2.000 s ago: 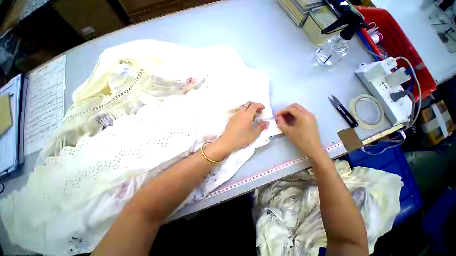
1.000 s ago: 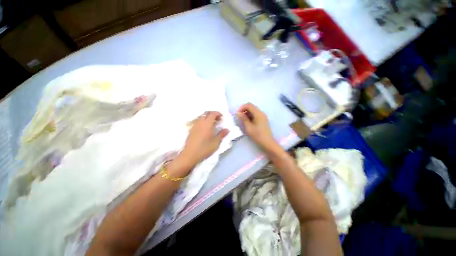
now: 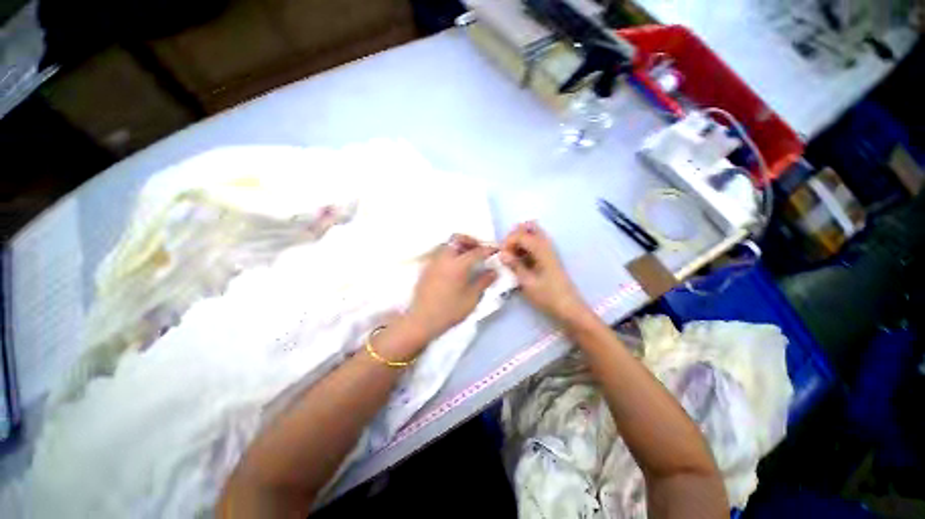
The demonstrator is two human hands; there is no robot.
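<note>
A cream dress point(image 3: 304, 274) with faint red and purple flowers lies spread over the left and middle of the pale table. My left hand point(image 3: 453, 287), with a gold bracelet at the wrist, holds the dress's right edge between its fingertips. My right hand point(image 3: 540, 270) is close beside it, fingertips pinched at the same edge corner. Whether a loose thread is between them is too blurred to tell. Black thread snips point(image 3: 629, 225) lie on the table to the right of my hands.
A pale tape roll point(image 3: 669, 218), white power strip point(image 3: 705, 167) and clear bottle point(image 3: 585, 124) are at the right. A red basket point(image 3: 715, 86) stands behind. A crumpled garment pile point(image 3: 568, 436) lies over a blue bin point(image 3: 771, 314). Tape measure point(image 3: 487, 383) runs along the near edge.
The camera view has shifted and blurred. My fingertips have come closer together at the dress edge, and that edge is now slightly lifted and bunched.
</note>
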